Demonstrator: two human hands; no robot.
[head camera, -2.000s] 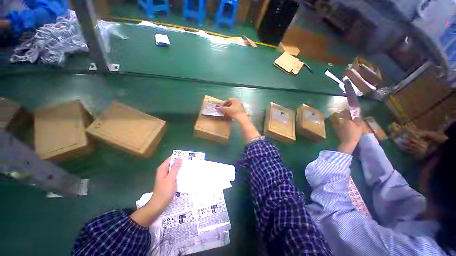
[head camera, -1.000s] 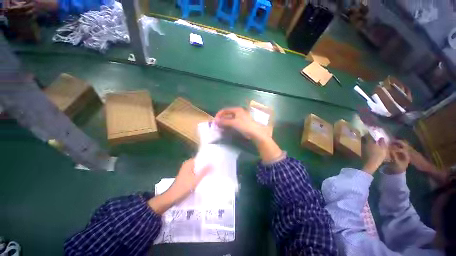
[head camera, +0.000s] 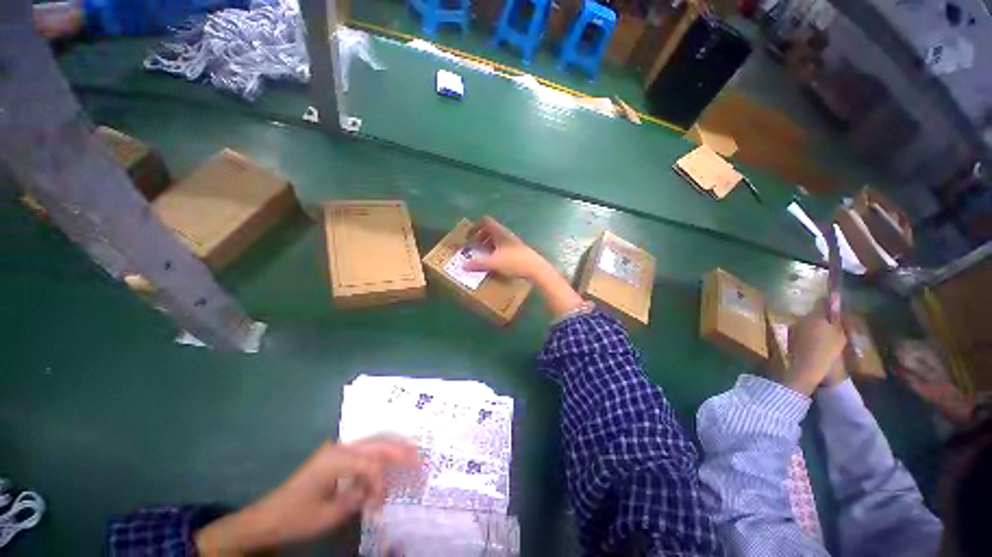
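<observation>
My right hand (head camera: 506, 256) is over a small brown carton (head camera: 503, 299) in the middle of the row. Its fingertips hold a small white printed label (head camera: 466, 268), which lies against the carton top. My left hand (head camera: 332, 490) is low in the view, blurred, over the label sheet stack (head camera: 441, 419); I see nothing held in it. The stack's top sheet shows rows of black text and dark code blocks. A pale, see-through strip covers its near edge. Just right of my right hand, another carton (head camera: 618, 277) bears a white label.
Unlabelled cartons (head camera: 373, 252) stand to the left, behind a grey metal post (head camera: 120, 207). A neighbour's hands (head camera: 816, 343), in pale striped sleeves, work at labelled cartons (head camera: 735, 313) on the right. White cables (head camera: 234, 52) are heaped at the far left; more cord (head camera: 20, 511) is at lower left.
My right hand has moved from the sheet to a plain carton with the label. My left hand has moved down and no longer shows the white sheet. The cartons appear further right.
</observation>
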